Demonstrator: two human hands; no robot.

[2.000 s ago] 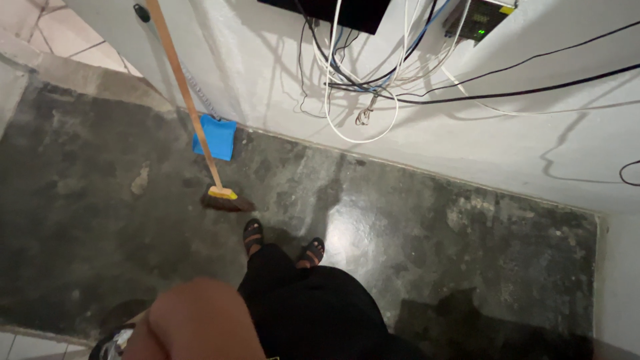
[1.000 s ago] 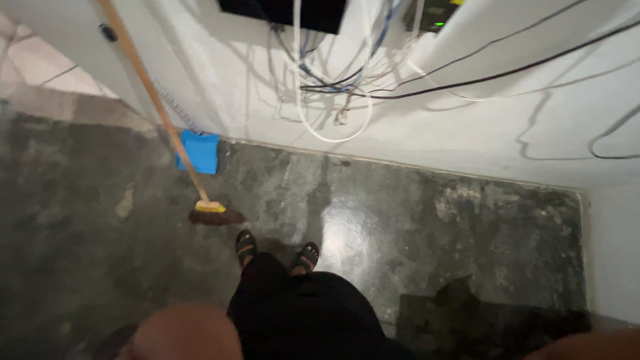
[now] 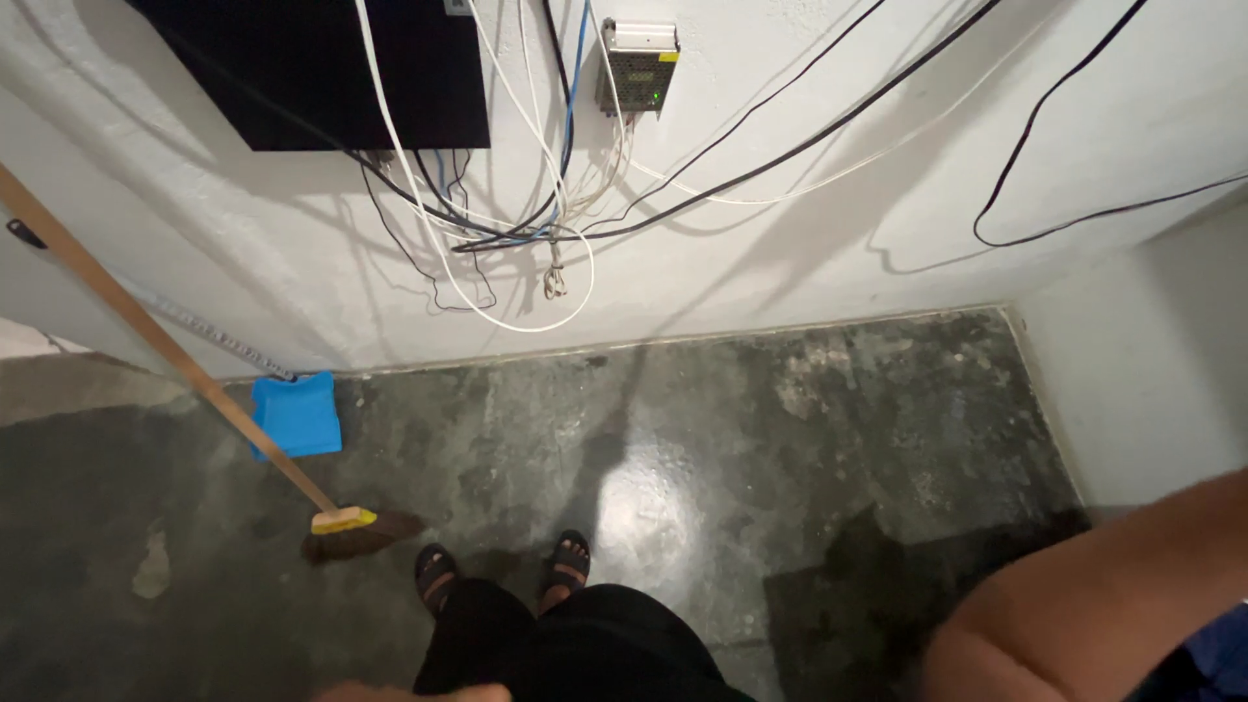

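Note:
A wooden-handled broom (image 3: 185, 366) leans diagonally at the left, its dark bristles on the floor beside my sandaled feet. Behind it a blue dustpan (image 3: 297, 414) rests against the wall's foot. At the bottom edge shows a sliver of skin, apparently my left hand (image 3: 419, 693), near my black clothing; its fingers and anything it holds are cut off. My bent right arm (image 3: 1102, 595) comes in at the lower right, and the hand at its end lies outside the frame. Neither the broom nor the dustpan is touched by a visible hand.
A black panel (image 3: 341, 78) and a metal-cased power supply (image 3: 639, 68) with a green light are mounted on the white wall. Loose white, black and blue cables (image 3: 585, 283) hang below them. A wall corner (image 3: 1014, 317) stands at the right of the dark floor.
The arm seen at the lower left earlier has left that spot. My right arm now shows large at the lower right. Broom and dustpan stay in place; the view has shifted.

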